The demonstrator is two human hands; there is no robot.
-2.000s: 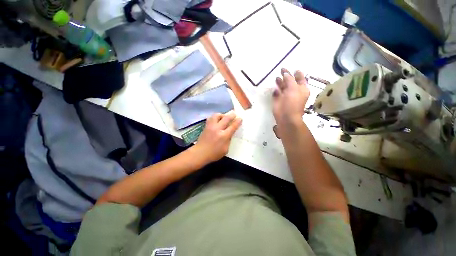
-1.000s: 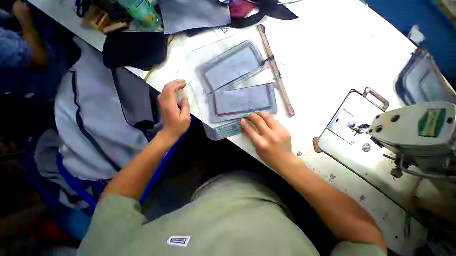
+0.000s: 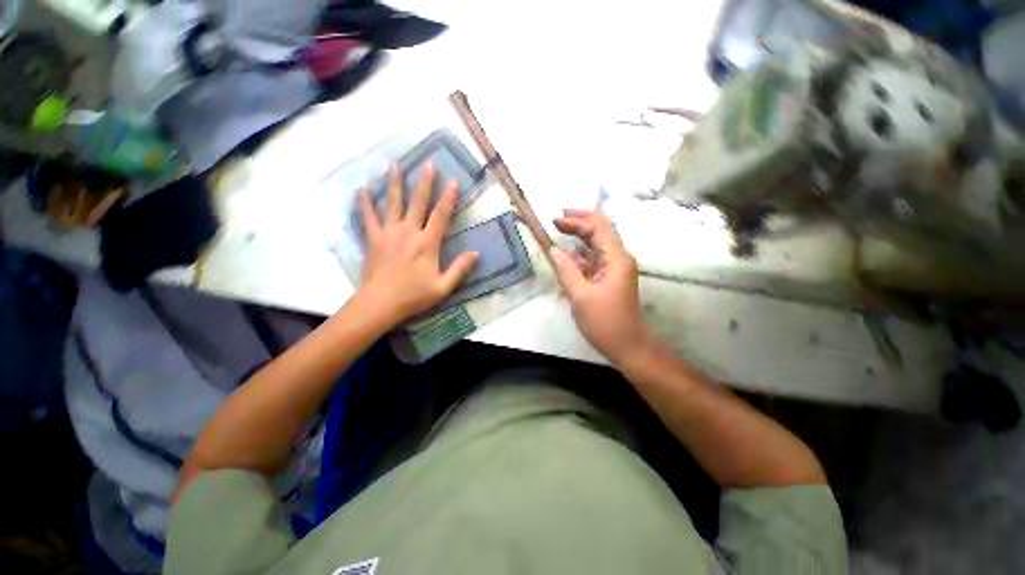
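The clear sewing template [image 3: 511, 301] lies closed on the white table, over two grey-blue fabric pieces [image 3: 481, 249]. Dark slot outlines run around the pieces. My left hand [image 3: 410, 242] lies flat on the template with its fingers spread, partly covering both pieces. My right hand [image 3: 598, 275] is at the lower end of the reddish-brown strip [image 3: 502, 174] on the template's right side, fingers curled; whether it grips the strip is unclear. A green label [image 3: 441, 332] shows at the template's near edge.
The sewing machine head [image 3: 764, 135], blurred, stands at the right. A black piece pile [image 3: 160, 230] lies at the left table edge, with a green-capped bottle [image 3: 124, 144] behind it. Grey fabric [image 3: 242, 107] is heaped at upper left. Grey cloth [image 3: 146, 371] hangs below the table at left.
The template was open two seconds ago and now lies closed over the pieces. My left hand has moved onto it from its left side. My right hand has moved from the near edge to the strip's lower end.
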